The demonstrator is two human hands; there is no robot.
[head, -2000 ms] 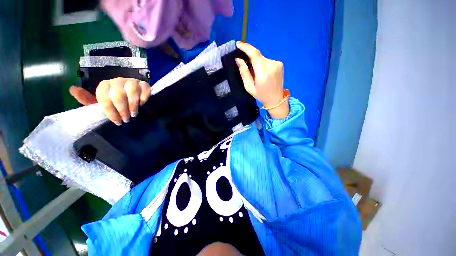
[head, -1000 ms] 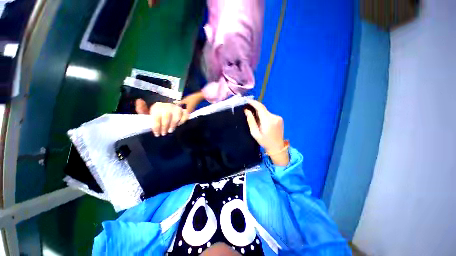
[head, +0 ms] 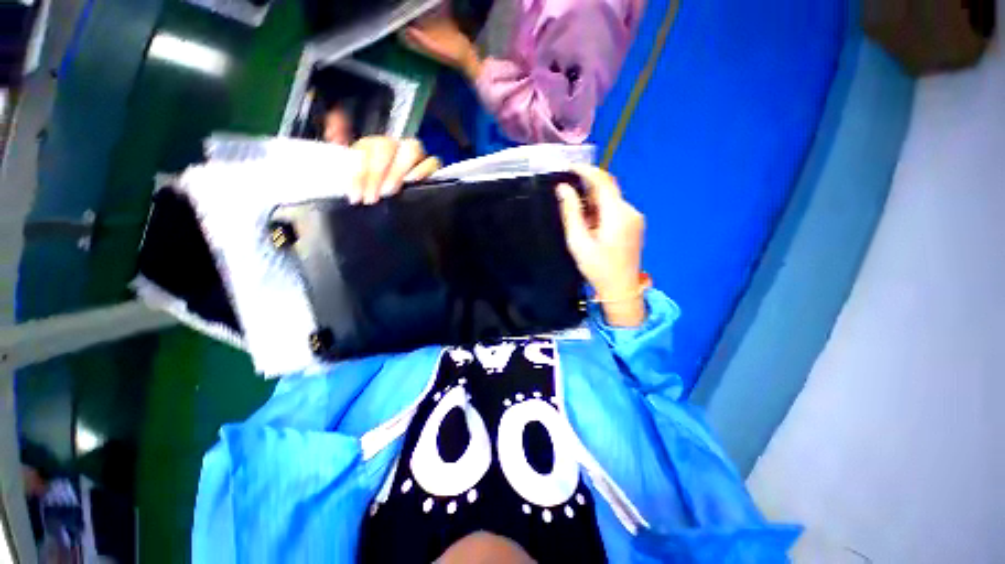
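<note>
A stack of glossy black panels [head: 441, 270] with white textured protective sheets [head: 237, 237] between them is held against the front of my body. Another black panel [head: 182, 256] shows under the sheets at the left. My left hand [head: 388, 167] grips the stack's far edge, fingers over the top panel; its palm and arm are hidden. My right hand [head: 609, 245], with an orange band at the wrist, holds the stack's right end, fingers on the panel's upper right corner.
Beyond the stack is a green bench [head: 256, 94] with a black panel in a white surround [head: 350, 101]. Another person's pink sleeve [head: 557, 66] and hand [head: 446, 42] are at the top. Blue floor [head: 733, 143] lies right, a pale wall [head: 904, 364] further right, a brown carton [head: 931, 33] top right.
The stack has turned to lie more level and sits higher in view than one second ago. Both hands keep their hold. The other person's arm has shifted up and right in view.
</note>
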